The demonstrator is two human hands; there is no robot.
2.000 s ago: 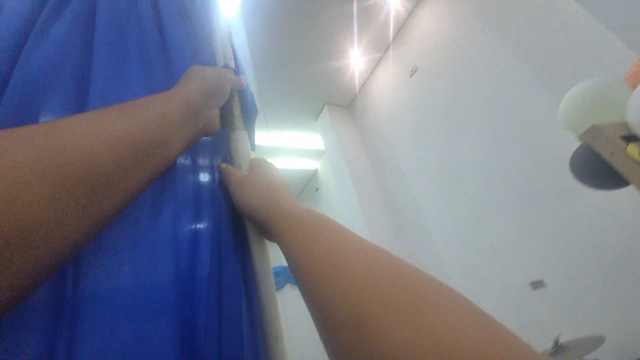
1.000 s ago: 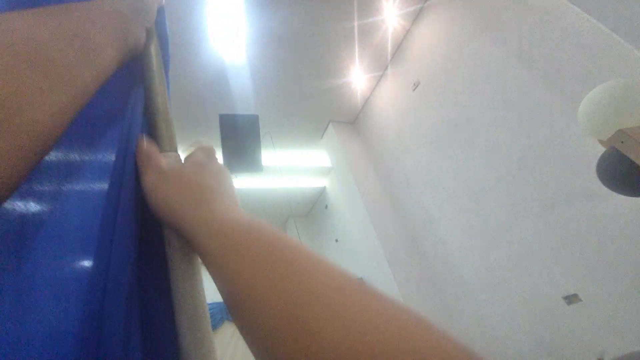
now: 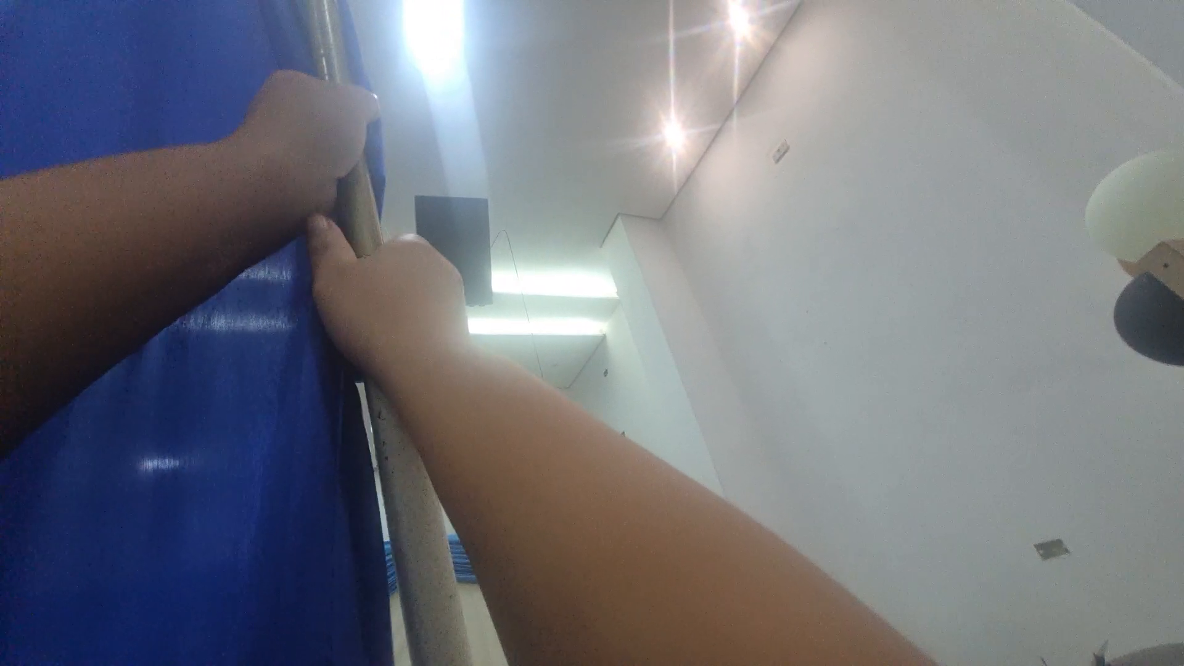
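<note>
A glossy blue fabric sheet [image 3: 176,518] hangs down the left side of the view. Along its right edge runs a pale, scuffed pole [image 3: 416,546], nearly upright and leaning slightly left at the top. My left hand [image 3: 310,125] is wrapped around the upper part of the pole, with the fabric edge beside it. Just below and to the right, my right hand [image 3: 393,296] grips the same pole, its thumb against the fabric edge. The pole's upper and lower ends are out of view.
A tall pale wall [image 3: 925,324] with small wall plates stands at the right. White and black balloons [image 3: 1142,208] show at the right edge. A dark box [image 3: 453,245] and lit ceiling strips lie beyond my hands. Blue material [image 3: 462,560] is low behind the pole.
Against one second ago, my left hand is lower in view and closer to my right hand. The view has shifted. Both hands stay at the pole.
</note>
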